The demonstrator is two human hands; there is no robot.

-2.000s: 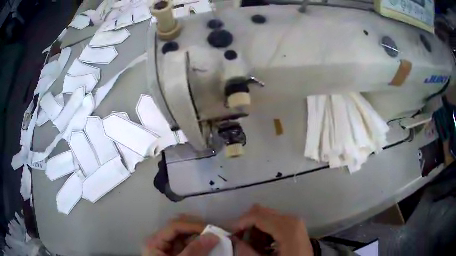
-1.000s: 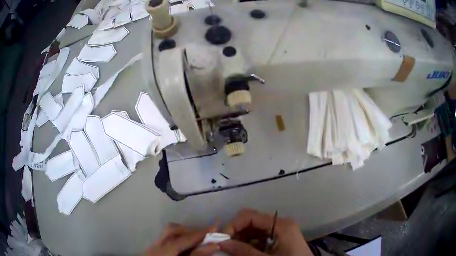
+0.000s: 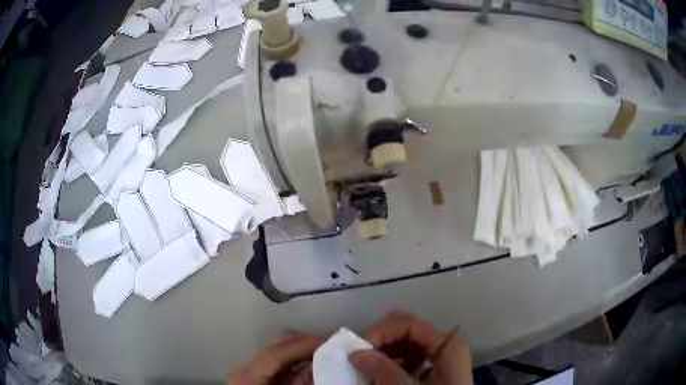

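Note:
A white pointed fabric piece (image 3: pixel 336 356) is held between both hands at the bottom edge of the view, its point facing up. My left hand (image 3: pixel 278 362) grips its left side and is partly cut off by the edge. My right hand (image 3: pixel 410 350) has fingers on the piece's right side. A thin dark pointed tool (image 3: pixel 445 343) sticks up from my right hand; its lower part is hidden. More white pointed pieces (image 3: pixel 171 265) lie spread on the table at left.
The off-white sewing machine head (image 3: pixel 481 83) spans the upper right, its needle area above a grey bed plate (image 3: pixel 316 265). Folded cream strips (image 3: pixel 526 203) fan out under the arm. A long white band (image 3: pixel 192 113) lies at left. A control box (image 3: pixel 628 22) is at upper right.
The white piece has come upright and shows a flat pointed end between the fingers. The tool in my right hand has tilted right. The whole view has shifted slightly.

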